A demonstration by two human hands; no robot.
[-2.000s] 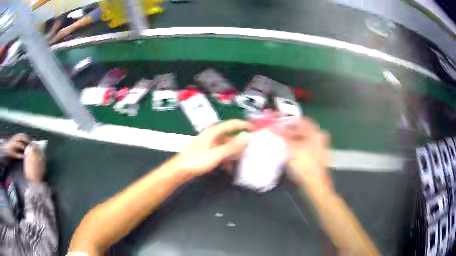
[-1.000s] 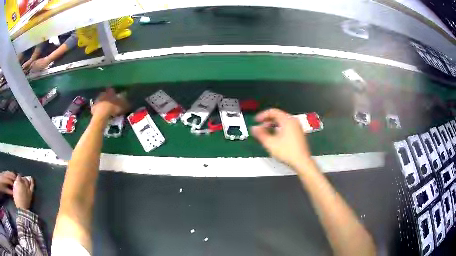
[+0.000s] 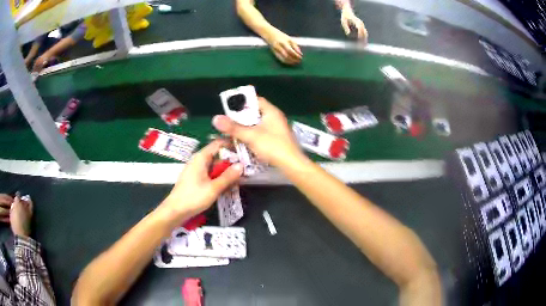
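My right hand [image 3: 266, 134] holds a pale housing [image 3: 241, 103] with a dark cutout at its top end, above the belt's near edge. My left hand [image 3: 206, 176] is beside it, with its fingers around a red piece [image 3: 220, 168]; the overlap hides which part this belongs to. A pale panel [image 3: 230, 206] lies below my left hand. More pale panels [image 3: 224, 241] are piled on the dark bench, with a bit of red at their upper edge. A loose red piece [image 3: 193, 292] lies below the pile. A small white strip [image 3: 270, 223] lies to the right.
Housings with red ends [image 3: 169, 144] lie on the green conveyor belt [image 3: 120, 69], behind the white edge rail [image 3: 371, 171]. A slanting post [image 3: 37, 113] stands left. Black trays of panels [image 3: 501, 209] are at right. Another person's hands [image 3: 286, 48] are opposite; others are at left.
My hands have come together over the rail, the right now holding a housing. Panels, a red piece and a strip now lie on the bench. Fewer housings lie mid-belt. A person's arms have appeared opposite.
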